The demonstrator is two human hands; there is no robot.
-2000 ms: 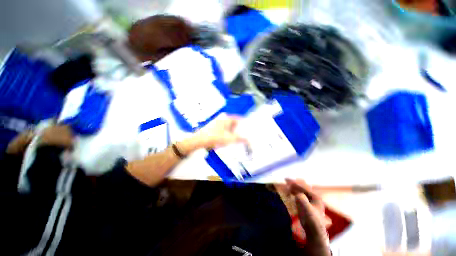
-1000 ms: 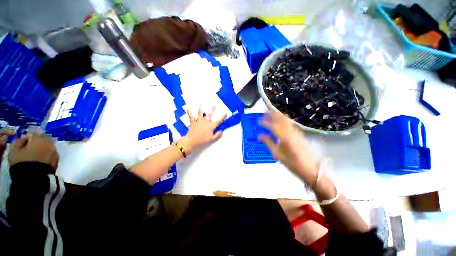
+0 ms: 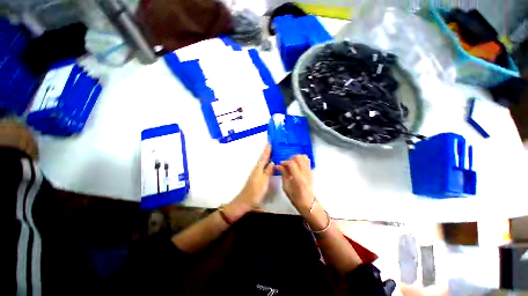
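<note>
A blue insert tray (image 3: pixel 291 137) lies on the near left side of the basin, partly covered by fingers at its near end. My left hand (image 3: pixel 255 180) holds its near left corner between thumb and fingers. My right hand (image 3: pixel 298 178) has its bent fingertips on the near end, close to my left fingers. Whether a cable is between the fingers cannot be told. The fanned pile of white-and-blue boxes (image 3: pixel 237 115) is beside the tray on the left. The grey-green basin (image 3: pixel 415 95) is heaped with black cables (image 3: pixel 353 98).
Retail boxes (image 3: pixel 164 165) lie near the front edge at left, with more stacked boxes (image 3: pixel 63 98) beyond. A blue block (image 3: pixel 438 165) stands right of the basin and another (image 3: pixel 298 37) behind it. A silver flask (image 3: pixel 130 29) is at the back. A co-worker's sleeve (image 3: pixel 20 214) shows at left.
My left hand has left the fanned box pile and come to the tray. My right hand has come down onto the tray's near end. The whole view has shifted slightly.
</note>
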